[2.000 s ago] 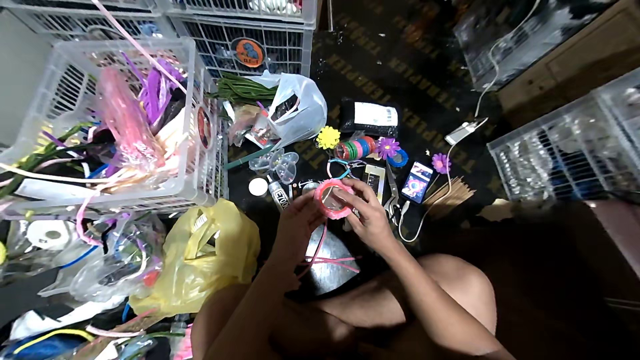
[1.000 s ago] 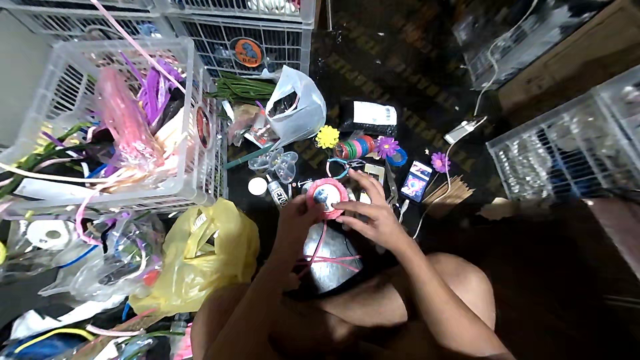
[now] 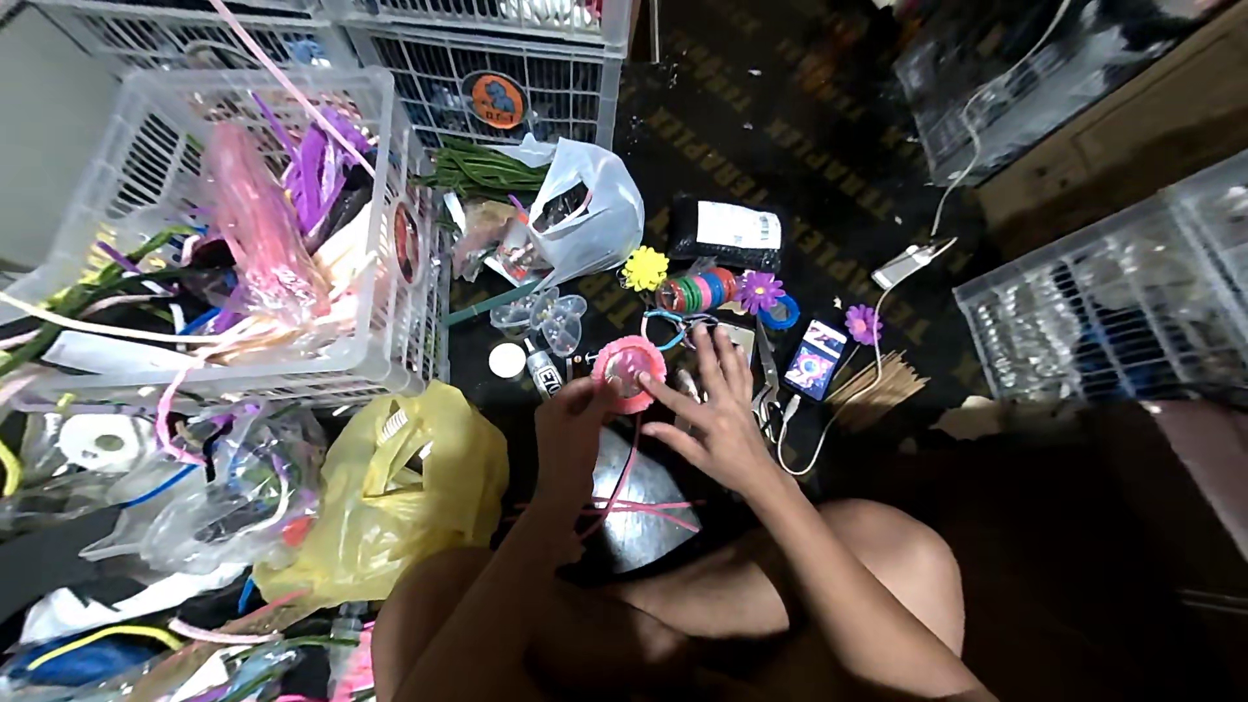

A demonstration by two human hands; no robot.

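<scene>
A round pink ring piece [image 3: 631, 373] with a paler centre is held at its lower left edge by my left hand [image 3: 568, 421]. My right hand [image 3: 717, 414] has its fingers spread, the index fingertip at the ring's right side. Pink pipe-cleaner-like strips [image 3: 648, 507] lie below it across a rounded metallic surface [image 3: 629, 487]. Just beyond my hands are a light blue loop [image 3: 663, 330], a glue tube [image 3: 542, 370] and a white disc [image 3: 506, 361].
Left stand a plastic crate [image 3: 375, 234] of craft strips and a yellow plastic bag [image 3: 419, 487]. Ahead are a white bag [image 3: 595, 210], coloured rolls [image 3: 699, 291], a yellow flower [image 3: 644, 269] and a black parcel [image 3: 726, 234]. A cabled smartphone [image 3: 815, 361], scissors [image 3: 765, 366] and sticks [image 3: 882, 390] lie right.
My right hand has opened out from around the pink ring, its fingers now spread at the right. My left hand still holds the ring, whose face now shows a pinkish centre.
</scene>
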